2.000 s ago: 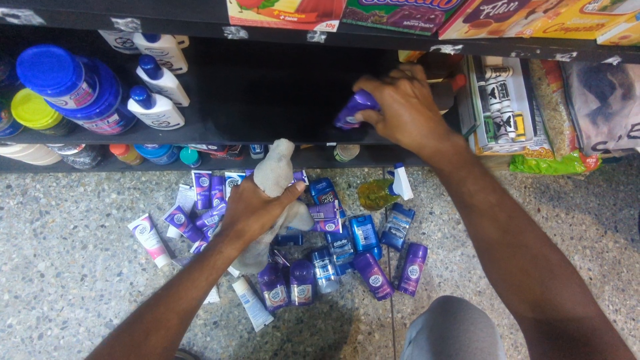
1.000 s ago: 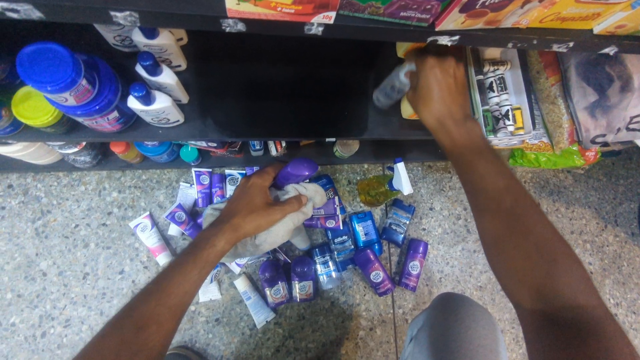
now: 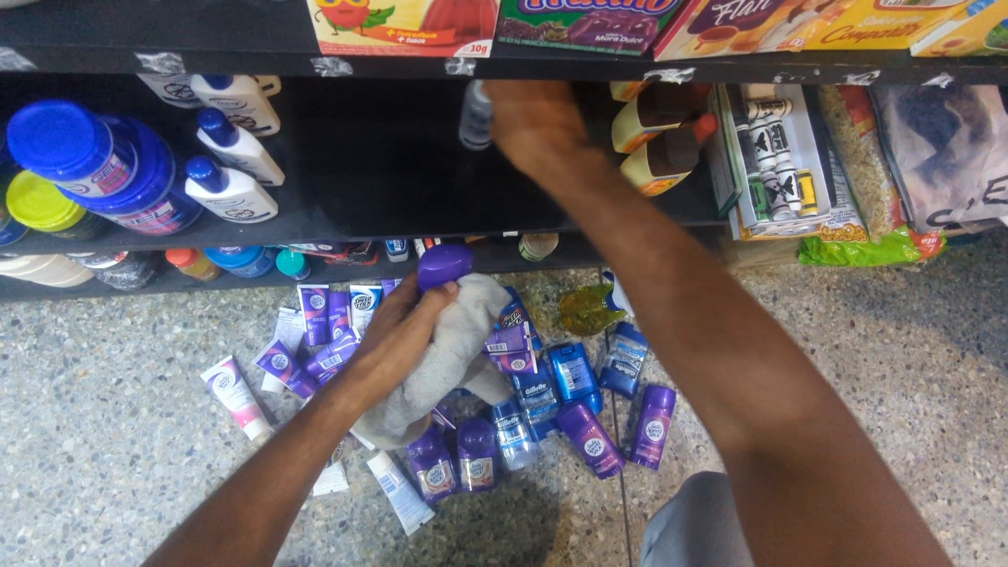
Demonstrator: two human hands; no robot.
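Observation:
My left hand (image 3: 405,335) grips a purple-capped deodorant (image 3: 445,266) together with a grey-white cloth (image 3: 441,362), above the products on the floor. Over the black shelf, my right hand (image 3: 535,122) is blurred by motion and holds a small greyish bottle or roll-on (image 3: 476,116) by its side. Below lie several purple Lady Speed Stick deodorants (image 3: 591,439), blue Gillette sticks (image 3: 573,376) and purple tubes (image 3: 315,315). A pink and white tube (image 3: 236,398) rests at the left of the pile. A spray bottle with yellow-green liquid (image 3: 587,309) lies near the shelf's base, partly behind my right forearm.
White bottles with blue caps (image 3: 232,193) and blue gel tubs (image 3: 142,173) occupy the shelf's left. Dark-capped yellow bottles (image 3: 660,161) and a box of small rolls (image 3: 776,165) are at the right. Food boxes (image 3: 583,24) line the shelf above. My knee (image 3: 697,524) is beside the pile.
My right hand has moved left along the shelf from beside the yellow bottles, still with the small greyish item. Two seconds ago it held a purple item; the left hand now holds a purple-capped one.

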